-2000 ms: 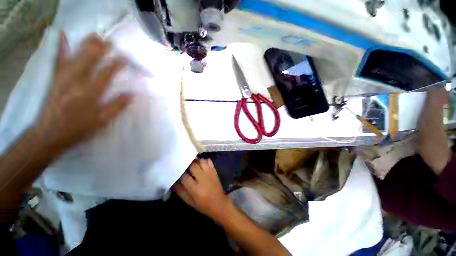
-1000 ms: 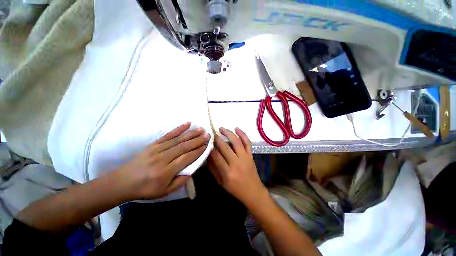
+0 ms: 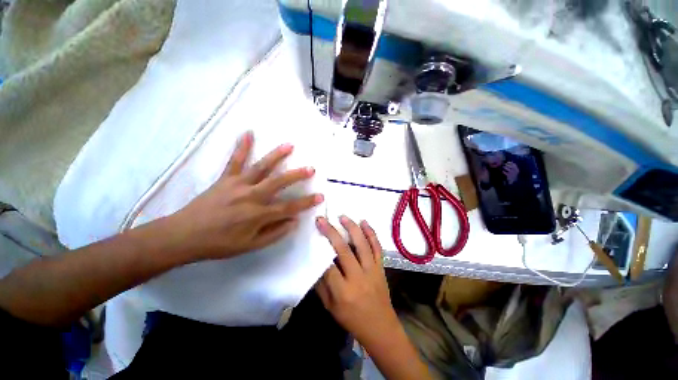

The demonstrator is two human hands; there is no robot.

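A white-backed garment panel lies over the table's left part and hangs over its front edge, with a raised seam running across it. Its right edge runs up to the needle area of the white sewing machine. My left hand lies flat on the panel with fingers spread, left of and below the needle area. My right hand rests at the panel's right edge by the table front, fingertips on the edge and fingers slightly bent. The needle and presser foot are hard to make out in the glare.
Red-handled scissors and a black smartphone with a white cable lie right of the needle. A tan-handled tool is further right. Beige fleece fabric is heaped at the left, and olive-brown fabric below the table. Part of a person shows at the right edge.
My left hand has moved up and left from the panel's edge and its fingers have spread. The panel lies flatter near the front. The view has shifted, showing more of the machine head.
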